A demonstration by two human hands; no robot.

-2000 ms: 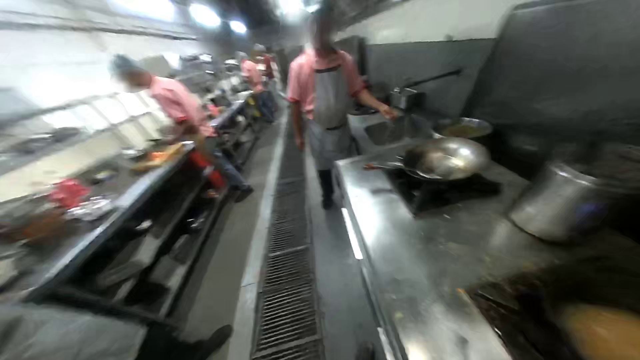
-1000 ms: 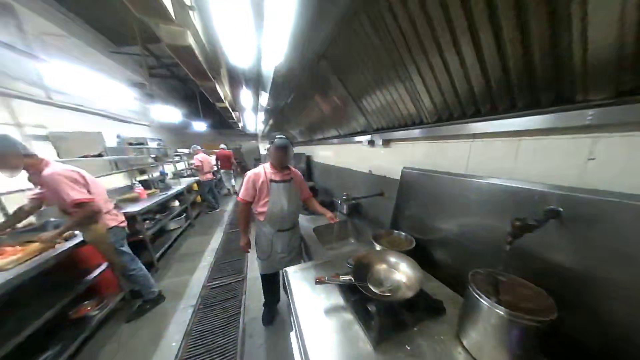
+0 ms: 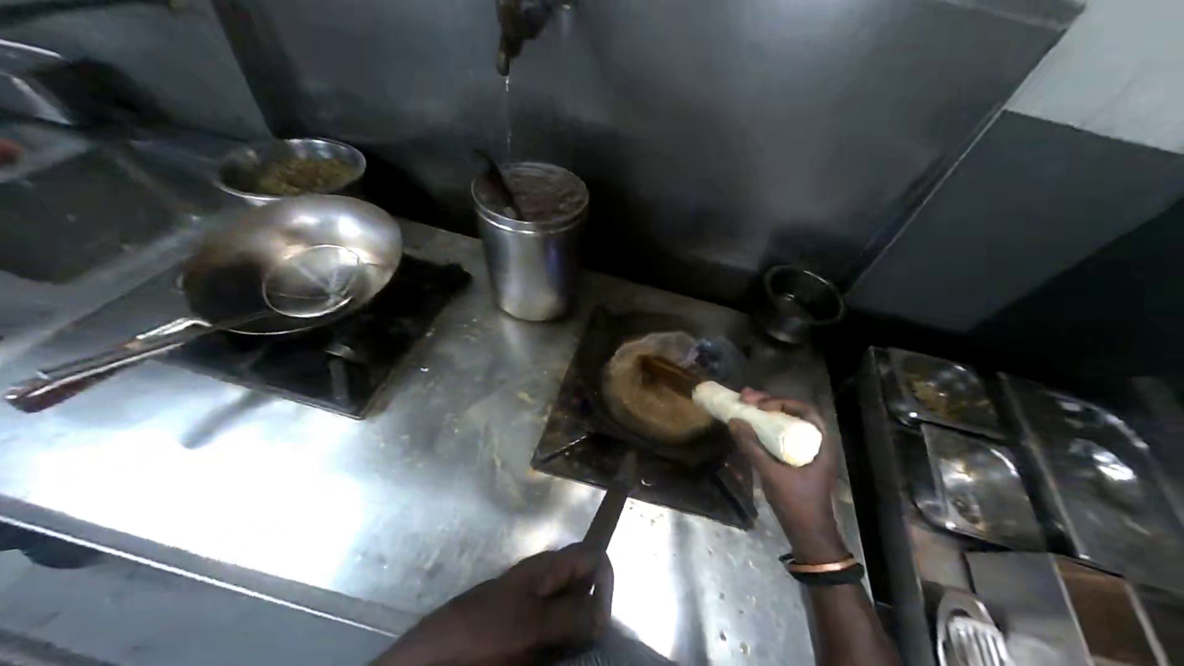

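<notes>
A dark pan (image 3: pixel 666 407) with brown food in it sits on the right-hand burner. My left hand (image 3: pixel 555 592) grips the pan's handle (image 3: pixel 609 518) near the front edge of the steel counter. In my right hand (image 3: pixel 794 453) is a tool with a pale wrapped handle (image 3: pixel 763 421); its brown end (image 3: pixel 668 373) rests in the food. Bands circle the right wrist. Pale steam or a clear film, I cannot tell which, shows at the pan's back edge.
A steel wok (image 3: pixel 370 227) holding a round strainer (image 3: pixel 314 277) stands on the left burner. Behind are a bowl of food (image 3: pixel 301 174) and a steel pot (image 3: pixel 532 268) under a running tap (image 3: pixel 518 32). A small metal pot (image 3: pixel 800 305) and steel trays (image 3: pixel 980 481) lie right.
The view has swung right and down from the aisle, where people in aprons stood, to the stove. Both my hands, unseen before, are now in view, holding the pan handle and the tool.
</notes>
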